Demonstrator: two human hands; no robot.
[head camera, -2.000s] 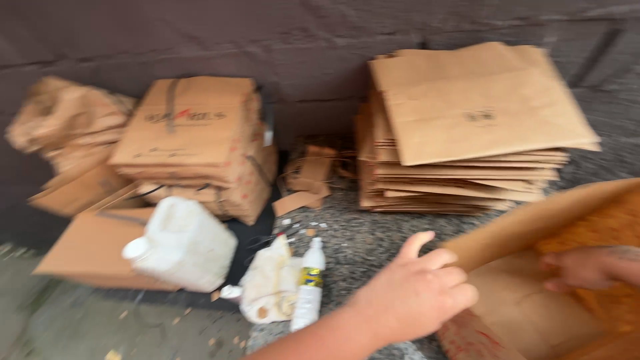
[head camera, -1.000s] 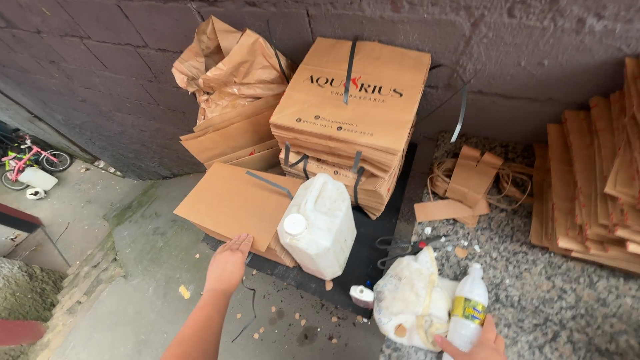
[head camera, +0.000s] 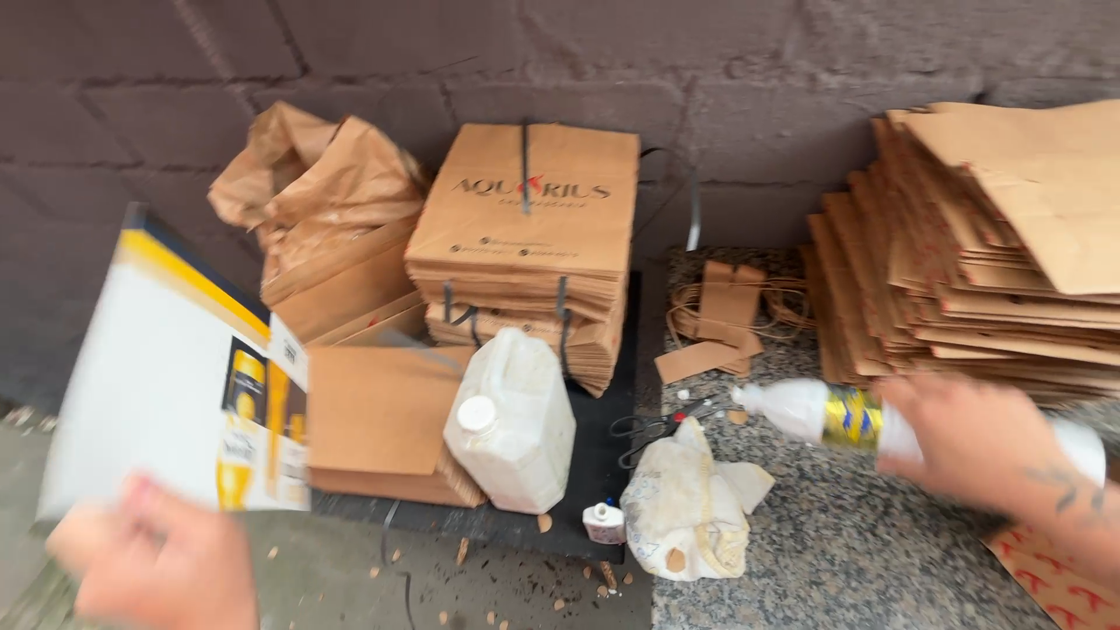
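Observation:
My left hand (head camera: 153, 551), blurred, grips the lower edge of a white printed card sheet (head camera: 166, 367) with a yellow and dark border, held up at the left. On the right, my right hand (head camera: 954, 437) is closed around a white plastic bottle (head camera: 801, 411) with a yellow label. The bottle lies tilted nearly flat above the granite slab, its narrow tip pointing left. Below the tip is a crumpled, stained white cloth (head camera: 678, 507). Black-handled scissors (head camera: 652, 427) lie just above the cloth.
A white jug (head camera: 516, 429) stands beside flat brown paper (head camera: 376, 416). Behind it sit strapped paper bags (head camera: 525, 201) and crumpled brown paper (head camera: 324, 184). Stacked bags (head camera: 962, 262) lean at right, near cord handles (head camera: 731, 306). A small white container (head camera: 604, 522) stands near the cloth.
A second ago my left hand was at the flat brown paper; now it holds the printed sheet. The bottle, upright beside the cloth then, is now tilted in my right hand farther right.

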